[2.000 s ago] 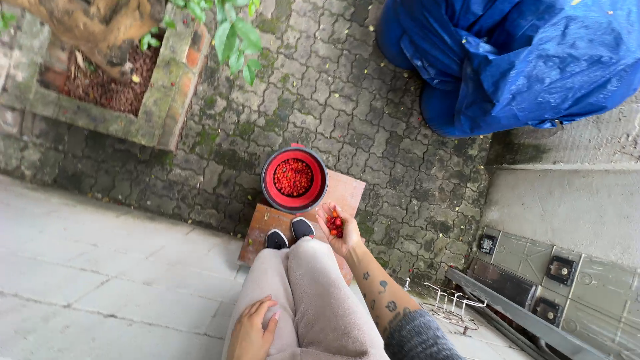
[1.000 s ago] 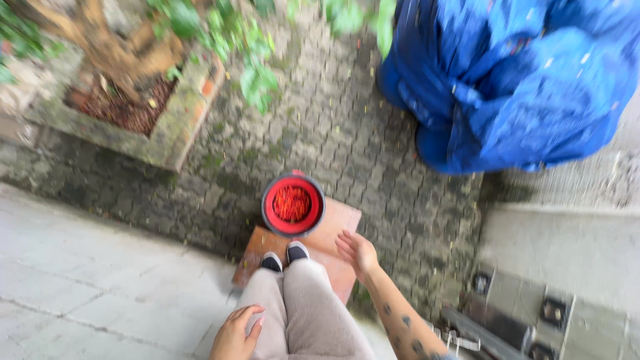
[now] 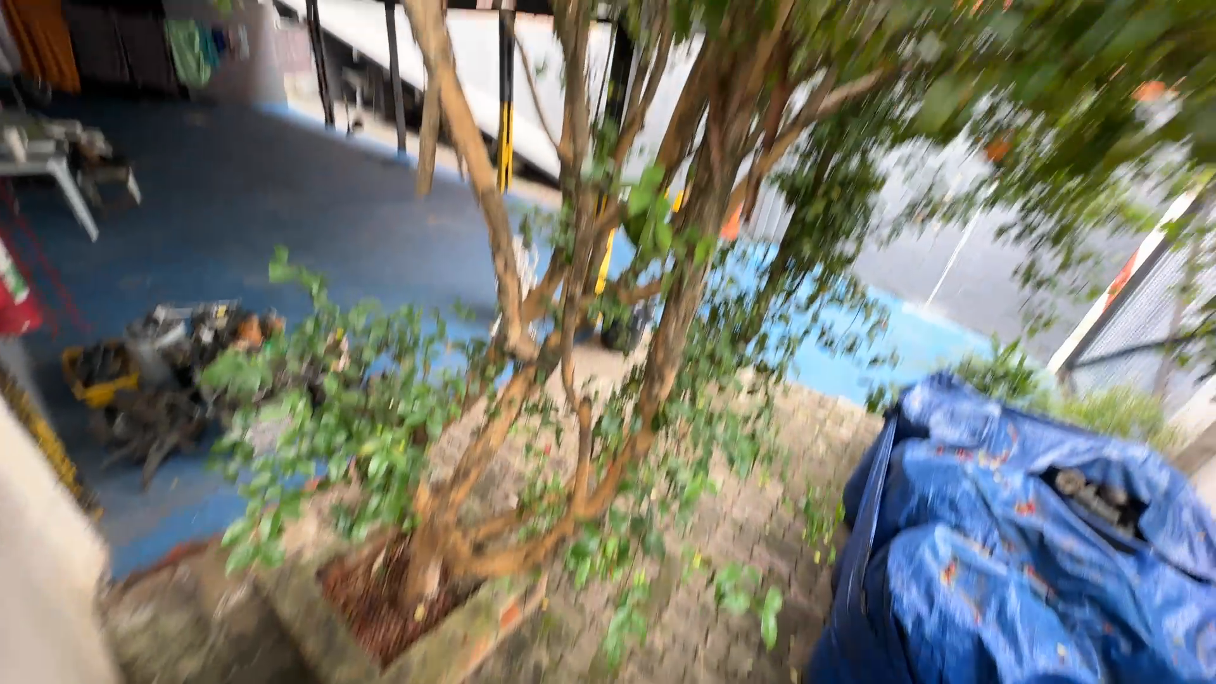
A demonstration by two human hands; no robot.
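Neither my left hand nor my right hand shows in the head view now, and the bowl of red fruits is out of sight too. A multi-stemmed tree (image 3: 679, 323) fills the middle, its trunk rising from a square planter (image 3: 475, 622) with a mossy masonry rim and reddish-brown mulch. Green leaves hang on low branches to the left (image 3: 351, 408) and across the upper right. The picture is blurred by motion.
A blue tarpaulin (image 3: 969, 560) covers a bulky load at lower right. Paving (image 3: 760, 475) lies between it and the planter. At left, a yellow crate (image 3: 100, 373) and piled parts rest on a blue floor (image 3: 380, 247). Black posts and a mesh fence stand beyond.
The view has swung up to the tree and yard, so both hands and the bowl have left it. Red fruits lay in my right palm two seconds ago; one second ago none were visible there.
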